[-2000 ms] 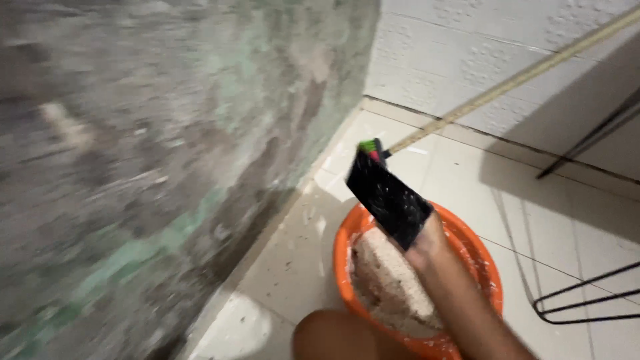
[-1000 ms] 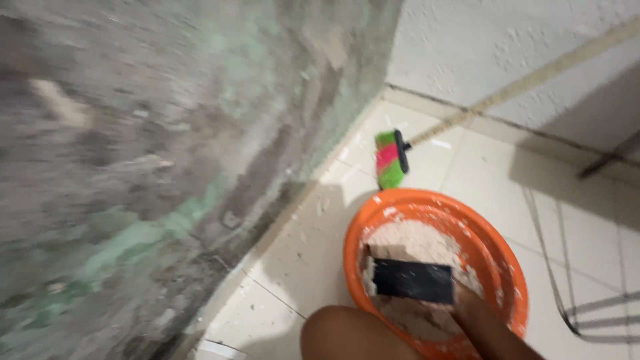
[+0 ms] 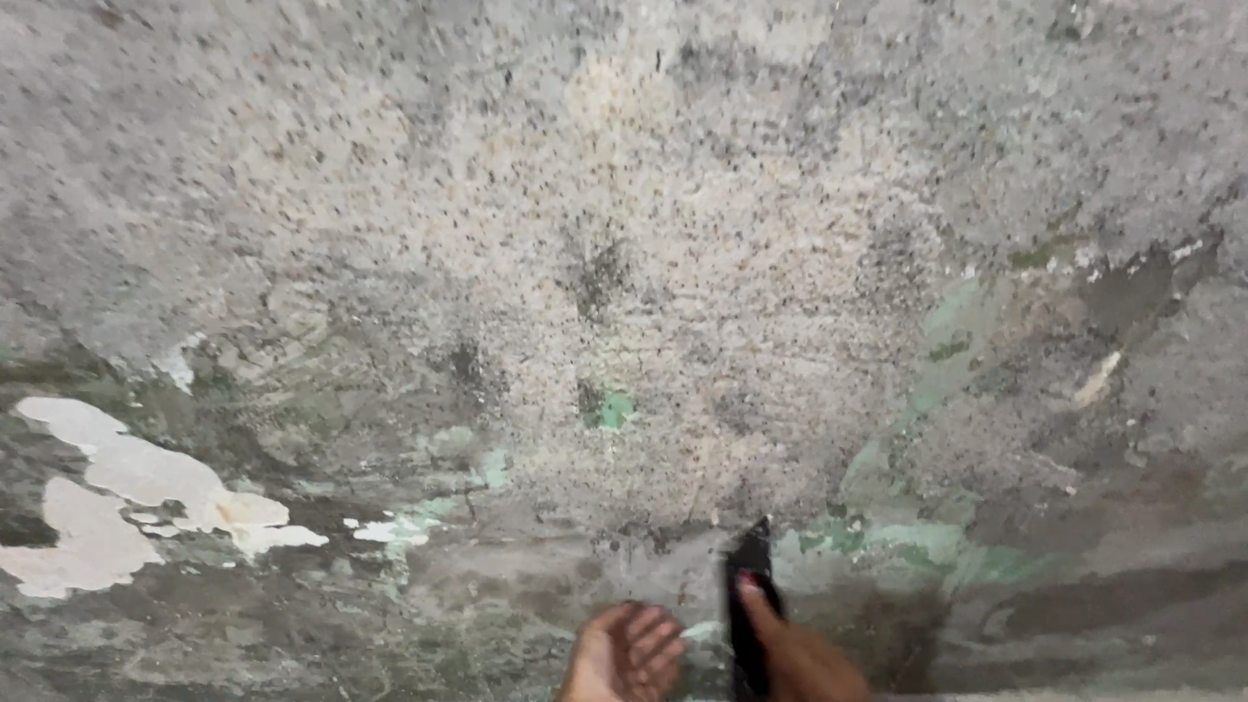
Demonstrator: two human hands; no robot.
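My right hand (image 3: pixel 804 643) grips a flat black tool (image 3: pixel 749 624), a trowel or float by its shape, seen nearly edge-on at the bottom of the head view. Its pointed upper corner is close to the wall; whether it touches cannot be told. To its left is my left hand (image 3: pixel 629 655), palm partly turned up, fingers slightly curled, nothing seen in it. Both hands are before a rough, mottled plaster wall (image 3: pixel 682 292) with dark specks and green paint remnants (image 3: pixel 916 546).
White patches of paint or filler (image 3: pixel 156 478) show at the lower left of the wall. A small pale chip mark (image 3: pixel 1099 380) lies at the right. A light strip, perhaps the floor's edge, runs along the lower right.
The view has swung from the floor to the wall. The black tool, over the orange basin of pale material one second ago, is now by the wall. My left hand has come into view.
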